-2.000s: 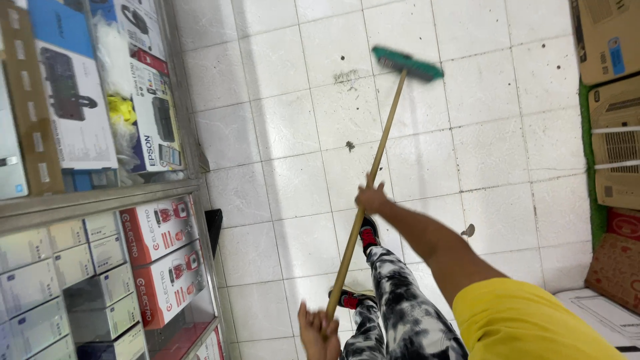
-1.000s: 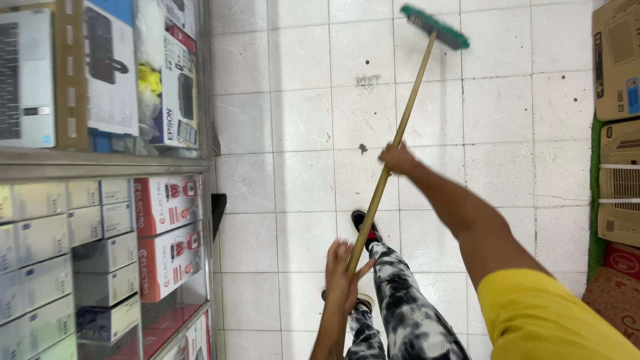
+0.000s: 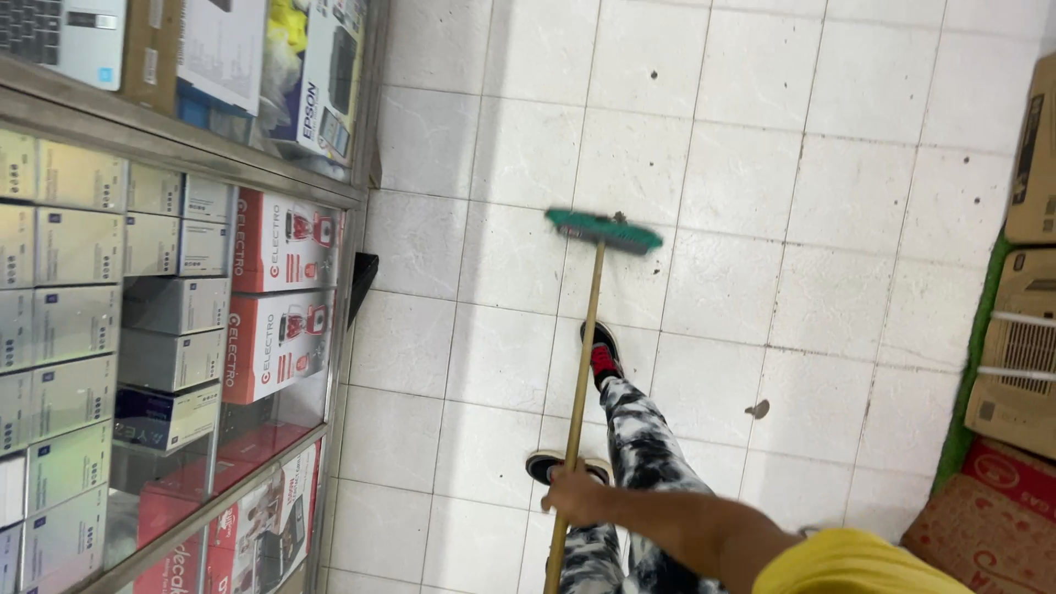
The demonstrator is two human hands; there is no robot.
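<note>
A push broom with a green head (image 3: 603,231) and a long wooden handle (image 3: 584,363) rests on the white tiled floor (image 3: 495,355). The handle runs down past my feet to the bottom edge. My right hand (image 3: 577,495) is closed around its lower part. My left hand is out of view. Small dark debris lies at the broom head's far edge, with more specks beyond it. A flat brownish piece (image 3: 757,409) lies on the tiles to the right.
A glass display case (image 3: 351,177) with boxed goods lines the left side, and a black wedge-shaped object (image 3: 363,276) juts from its base. Cardboard boxes (image 3: 1023,330) stand along the right on a green grass-like strip (image 3: 965,396). My shoes (image 3: 601,355) are near the handle.
The broom head has come back toward my feet from farther out. My right hand has moved down and back; my left hand, on the handle earlier, has left the view.
</note>
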